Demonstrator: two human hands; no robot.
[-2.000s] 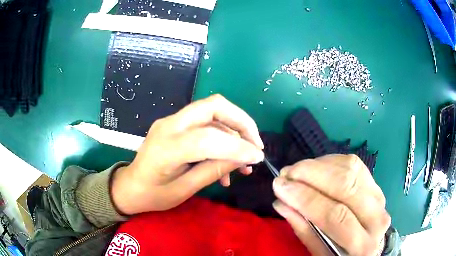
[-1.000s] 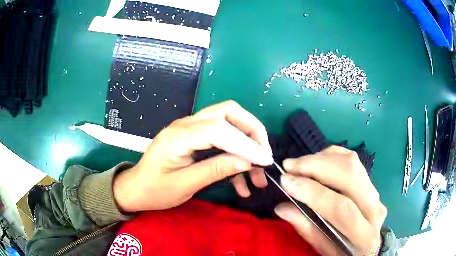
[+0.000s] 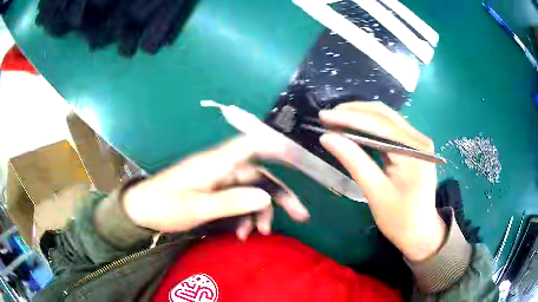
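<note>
My right hand [image 3: 386, 168] holds slim metal tweezers [image 3: 377, 143] over the black sheet [image 3: 336, 68]. The tweezer tips are near a small patch of tiny metal parts [image 3: 286, 118] at the sheet's lower left; I cannot tell if they touch it. My left hand [image 3: 206, 189] is blurred, left of the sheet near my body. Something dark, apparently a black strip, shows between its fingers [image 3: 268, 184]. Metal bits lie scattered on the sheet.
A heap of tiny metal parts [image 3: 479, 156] lies at right. Black strips [image 3: 121, 20] lie at the upper left. A white strip [image 3: 259, 131] runs along the sheet's near edge. Brown cardboard box [image 3: 50, 171] stands left beyond the table. Thin metal tools [image 3: 507, 239] lie lower right.
The view has turned left. My right hand has moved with the tweezers from my left fingers to the black sheet. My left hand is now apart from it, its fingers more spread.
</note>
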